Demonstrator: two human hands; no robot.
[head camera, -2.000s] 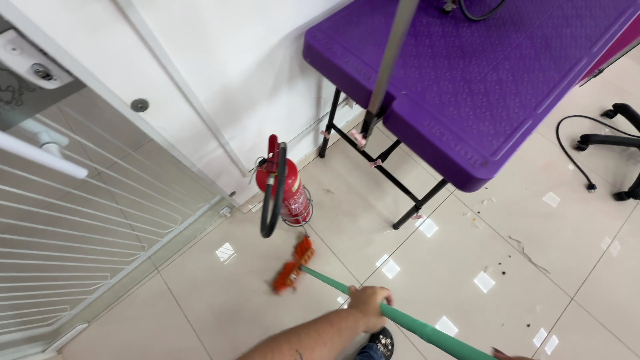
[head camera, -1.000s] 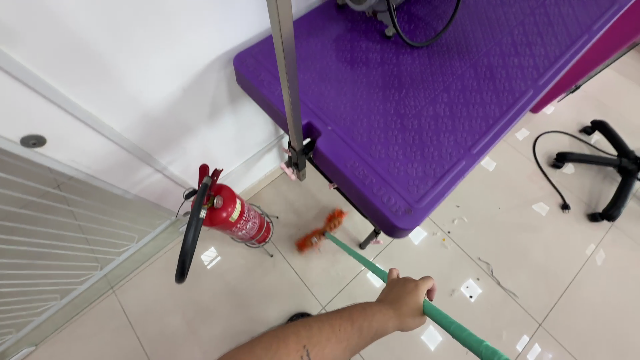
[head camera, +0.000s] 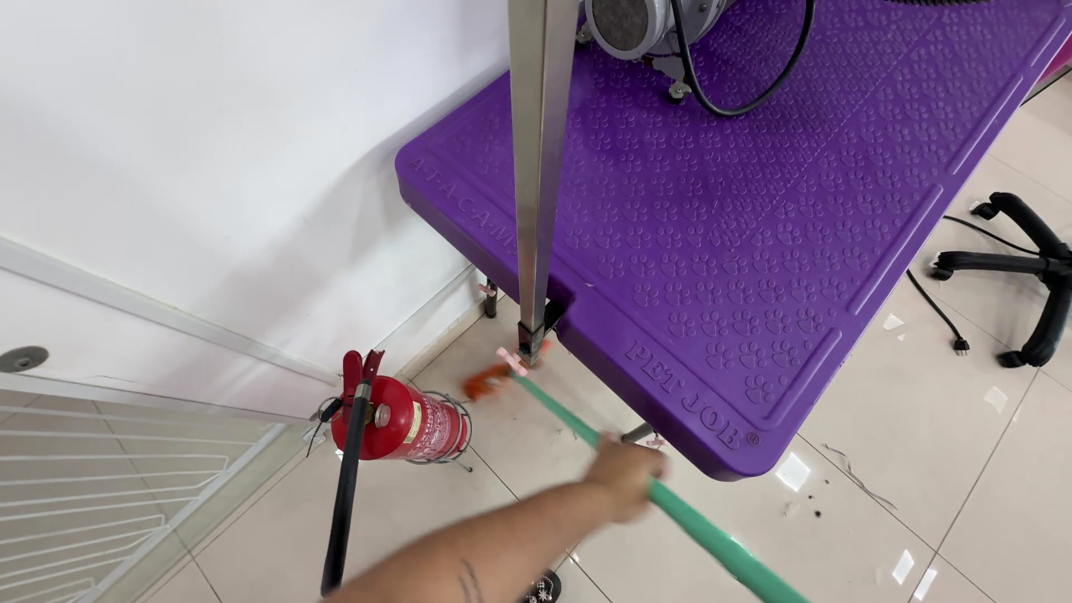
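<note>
My left hand (head camera: 628, 479) grips the green handle (head camera: 720, 544) of a broom, its arm coming in from the bottom edge. The handle slants from the lower right up to the orange broom head (head camera: 490, 379), which is blurred and lies on the floor by the corner of a purple grooming table (head camera: 712, 226), partly behind the foot of a metal post (head camera: 536, 167). My right hand is out of the frame. A red fire extinguisher (head camera: 394, 419) with a black hose stands in a wire stand left of the broom head.
A machine (head camera: 624, 21) with a black cable sits on the table. A white barred gate (head camera: 109, 486) and white wall (head camera: 209, 167) border the left. On the right are a wheeled chair base (head camera: 1047, 266) and a plug (head camera: 960, 344). Small debris (head camera: 854, 477) lies on the tiles.
The broom head has moved toward the table post, near the wall, and is now partly hidden. My left hand still holds the handle. The view has shifted toward the table.
</note>
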